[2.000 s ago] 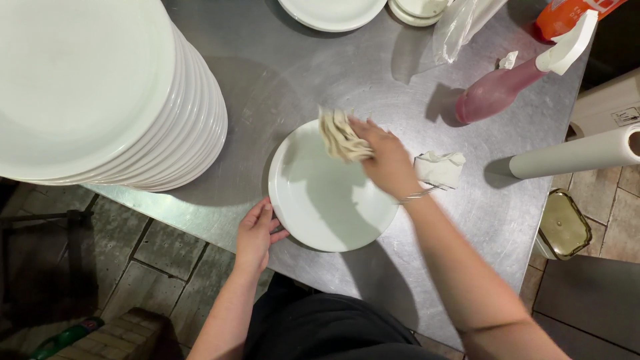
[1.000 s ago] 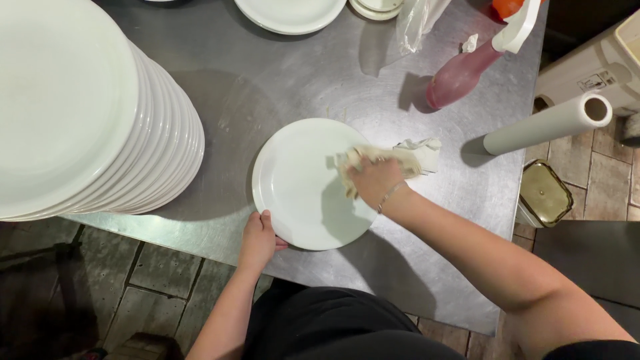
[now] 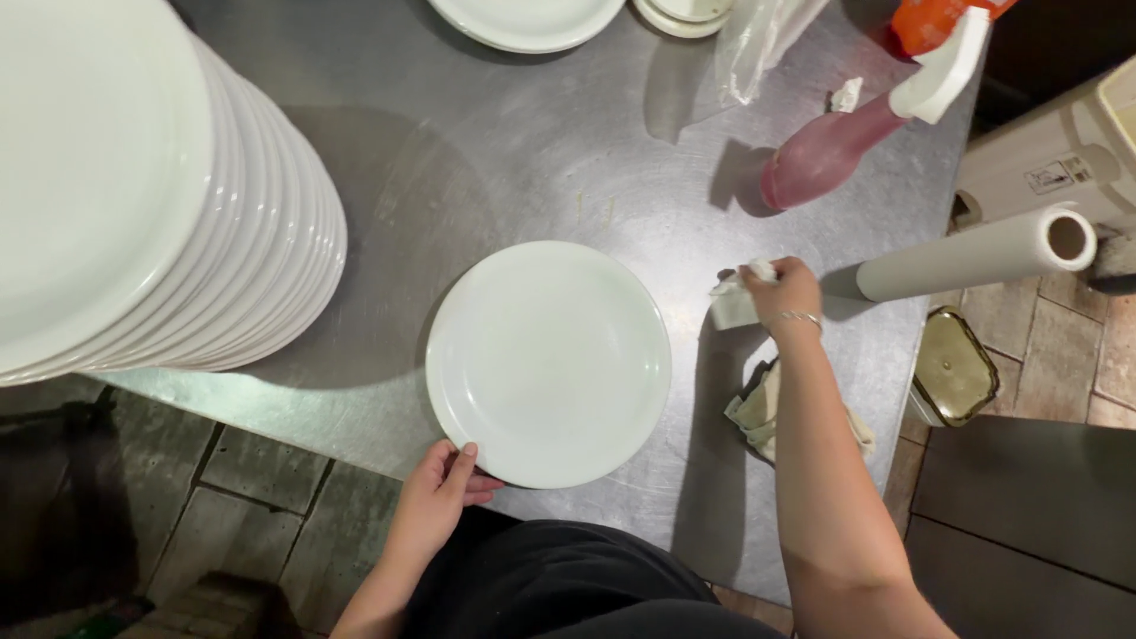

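Note:
A white round plate (image 3: 548, 364) lies on the stainless steel table (image 3: 532, 133) in front of me. My left hand (image 3: 448, 484) grips its lower left rim, thumb on top and fingers beneath. To the right of the plate, my right hand (image 3: 785, 297) pinches a crumpled white paper towel (image 3: 741, 297), its lower part hanging near the tabletop. A beige cloth (image 3: 756, 413) lies bunched on the table, partly hidden under my right forearm.
A tall stack of white plates (image 3: 266, 231) stands at the left. More plates (image 3: 537, 18) sit at the top, near a clear plastic bag (image 3: 750, 53). A pink spray bottle (image 3: 830, 151) and an upright paper roll (image 3: 967, 257) stand at the right.
My right hand has let go of the beige cloth, moved right off the plate and taken hold of the white paper towel. My left hand stays at the plate's rim.

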